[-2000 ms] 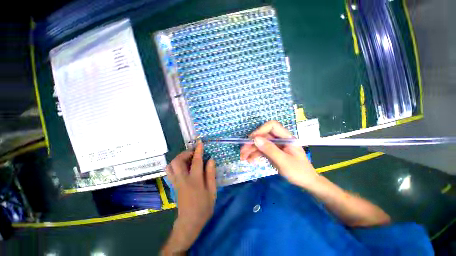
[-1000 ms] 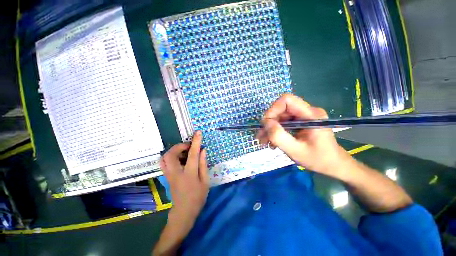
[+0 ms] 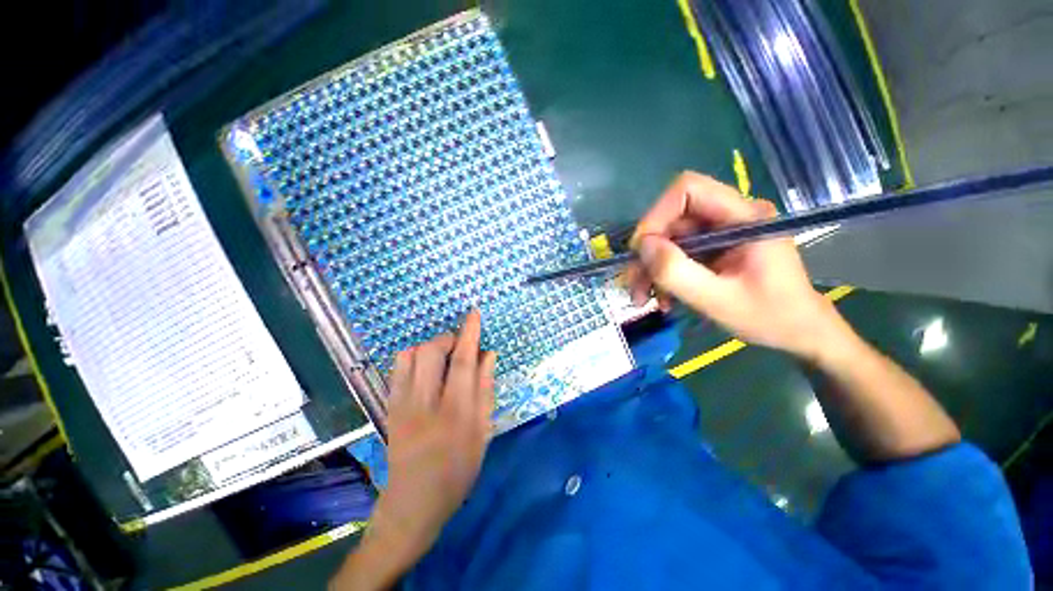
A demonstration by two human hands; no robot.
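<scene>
A component tray (image 3: pixel 416 185) with dense blue-white rows of small components lies flat and tilted in front of me. My right hand (image 3: pixel 727 260) grips a long dark packing tube (image 3: pixel 889 202) between thumb and fingers. The tube's left end is over the tray's lower right part; its other end runs out of the picture at the right. My left hand (image 3: pixel 439 404) rests on the tray's lower edge with an index finger pointing up onto the rows. It shows no held thing. Whether the tube tip touches the components cannot be told.
A printed record sheet (image 3: pixel 167 312) lies left of the tray, with a label strip (image 3: pixel 263 448) below it. A tube bundle (image 3: pixel 797 98) lies at the right bench end. More tubes (image 3: pixel 150 69) lie along the far edge. A yellow tag (image 3: pixel 600 246) is beside the tray.
The view has shifted, so the tray and sheet appear further left and more tilted. The left hand has moved from the tray's left rail onto its rows. The tube now slants up to the right.
</scene>
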